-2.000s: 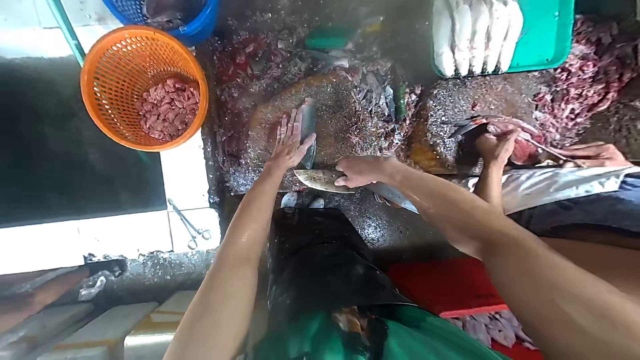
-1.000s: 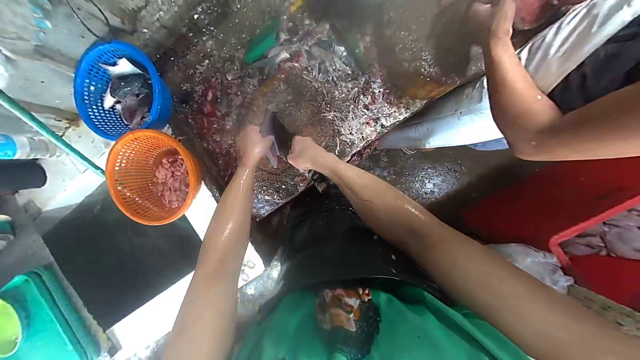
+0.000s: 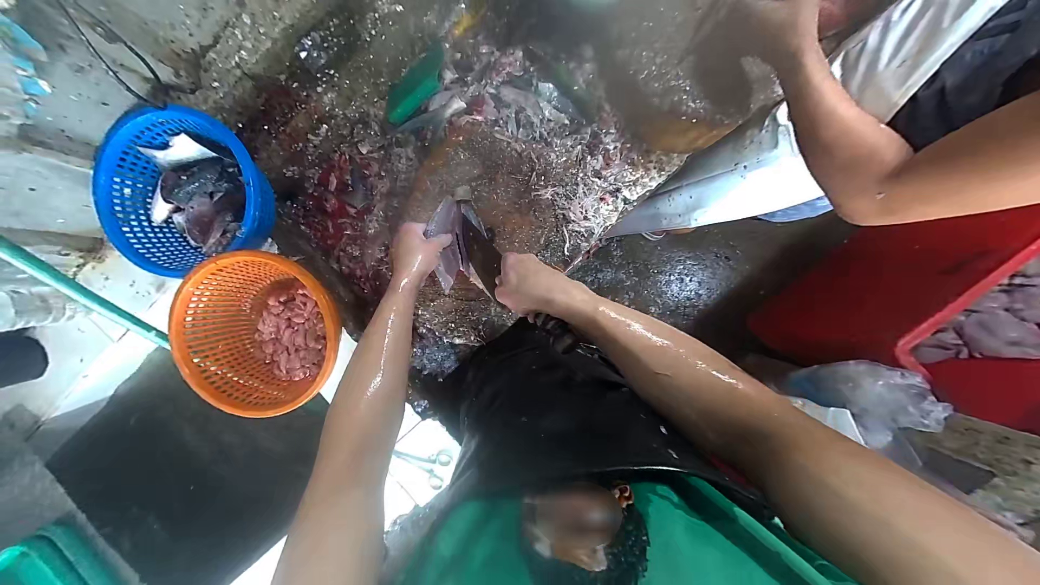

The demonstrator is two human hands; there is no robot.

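Observation:
On a round, wet cutting block (image 3: pixel 520 187) lies a fish (image 3: pixel 448 236) that looks split open. My left hand (image 3: pixel 416 252) grips its left side, fingers on the flesh. My right hand (image 3: pixel 528 284) is closed around a broad-bladed knife (image 3: pixel 479 253), whose dark blade runs up and left into the cut of the fish. Its handle is mostly covered by my fingers. Blood, scales and scraps surround the block.
A blue basket (image 3: pixel 264 195) with fish pieces and an orange basket (image 3: pixel 191 357) with pink pieces stand at left. A green object (image 3: pixel 416 84) lies beyond the block. A co-worker's arm (image 3: pixel 853 162) reaches in at upper right, above a red container (image 3: pixel 853 276).
Two seconds ago my left hand lay flat on the fish; now it grips one side. The knife blade, then pointing left, now lies in the fish. The view has swung noticeably.

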